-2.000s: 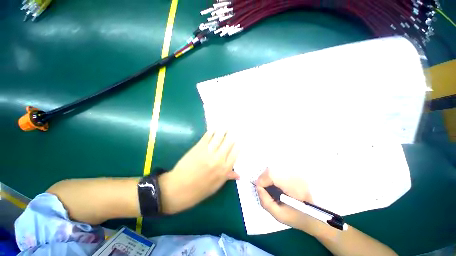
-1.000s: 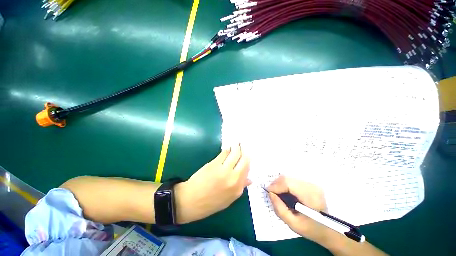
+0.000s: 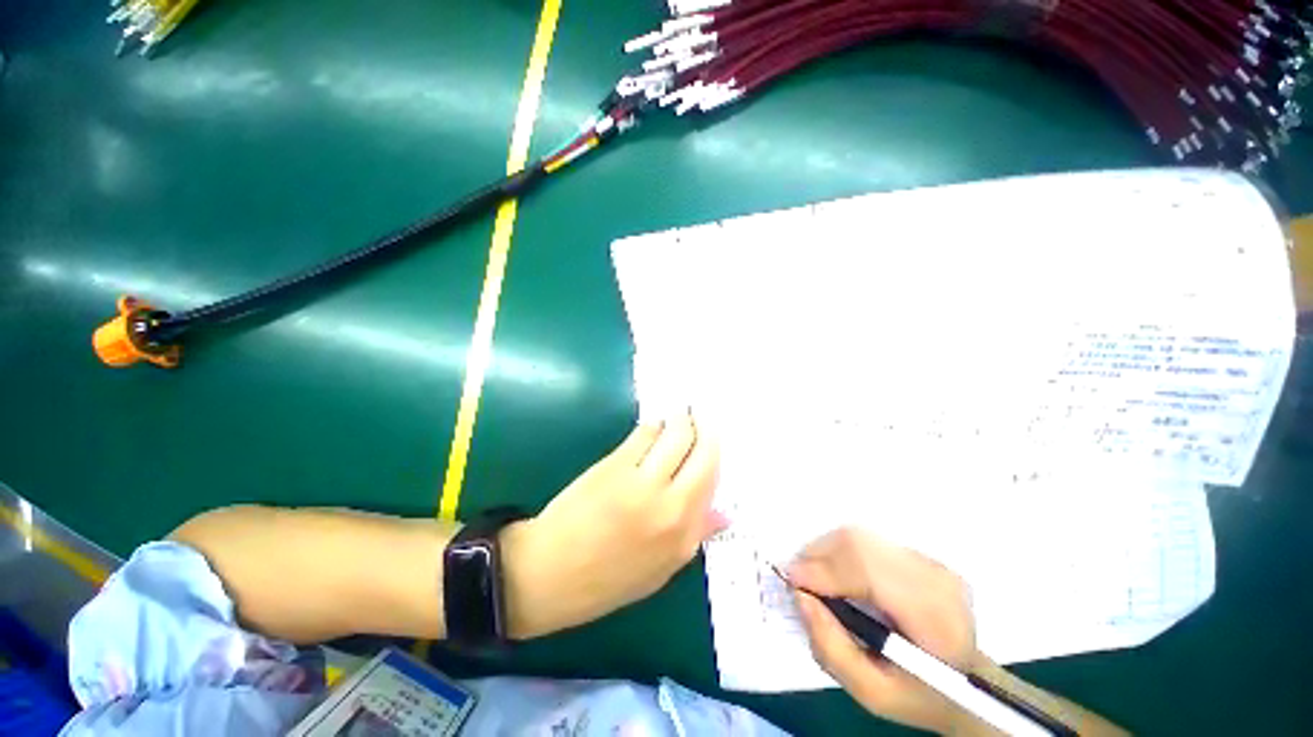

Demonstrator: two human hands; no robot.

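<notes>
White record sheets (image 3: 950, 331) with printed text and a ruled grid lie in front of me, partly washed out by glare. My left hand (image 3: 634, 518) lies flat on their left edge with nothing held in it. My right hand (image 3: 893, 619) is shut on a pen (image 3: 950, 684) with a white barrel and black grip. The pen tip is at the lower left part of the sheets. The right wrist is partly cut off by the lower edge.
A black cable assembly (image 3: 360, 259) with an orange flanged connector (image 3: 127, 334) lies at the left. A maroon wire bundle (image 3: 864, 32) is behind the sheets. A yellow wire bundle (image 3: 149, 17) shows at the top left. A badge (image 3: 389, 701) hangs at my lap.
Compared with one second ago, the right hand and pen have shifted slightly right and down. The sheets' right part has spread outward. The left hand stays nearly in place.
</notes>
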